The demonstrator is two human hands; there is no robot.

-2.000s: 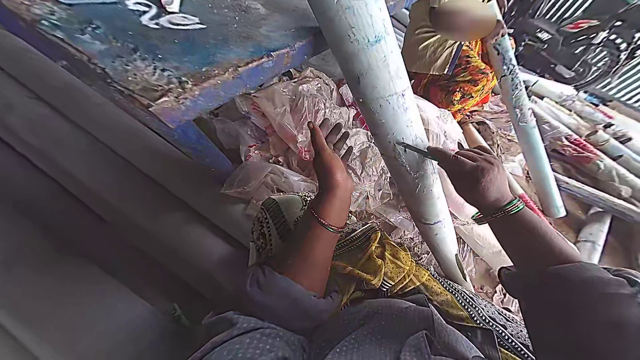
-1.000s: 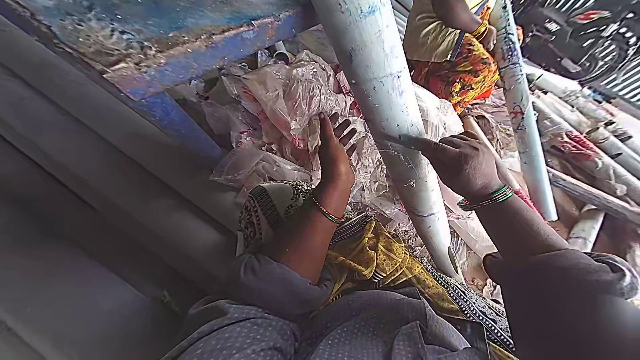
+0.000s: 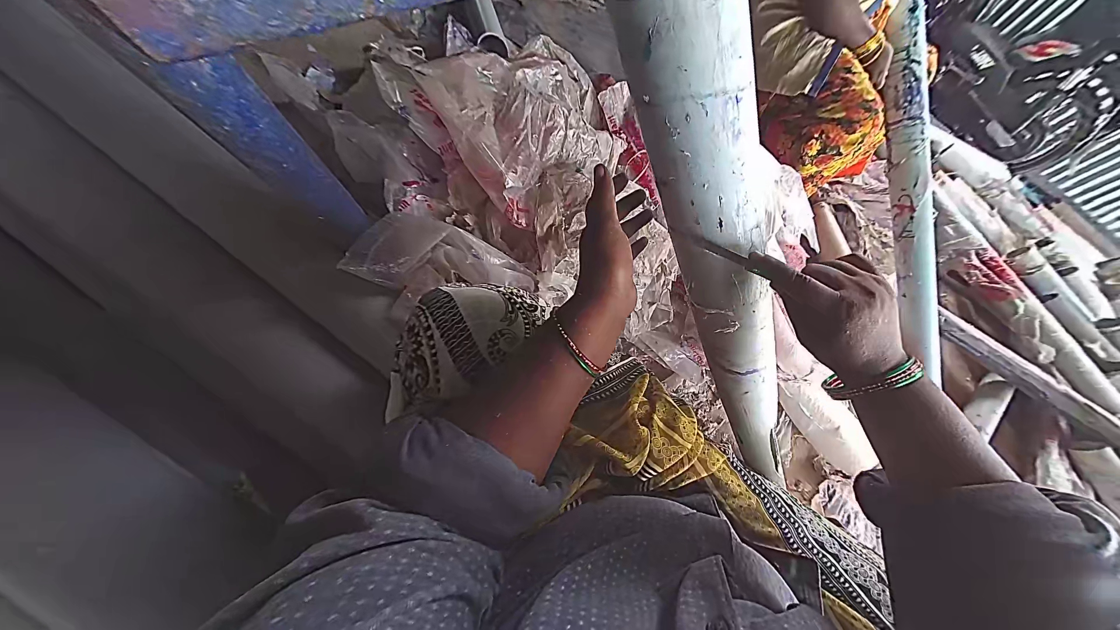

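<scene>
A thick, pale blue-white pipe slants down in front of me, its surface scuffed and marked. My right hand is at its right side, gripping a thin dark blade, perhaps a knife, that lies across the face of the pipe. To the left of the pipe my left hand is raised with the fingers apart and nothing in it; whether the fingertips touch the pipe cannot be told. Crumpled clear plastic film with red print is heaped behind my left hand.
A blue-painted table stands at the upper left, beside large grey pipes. Another person sits at the upper right by a second upright pipe. More wrapped pipes lie at the right, with a motorcycle behind them.
The blade in my right hand still lies across the pipe, at a slightly different slant. My left hand remains raised and empty. The other person's arm has shifted near the second pipe.
</scene>
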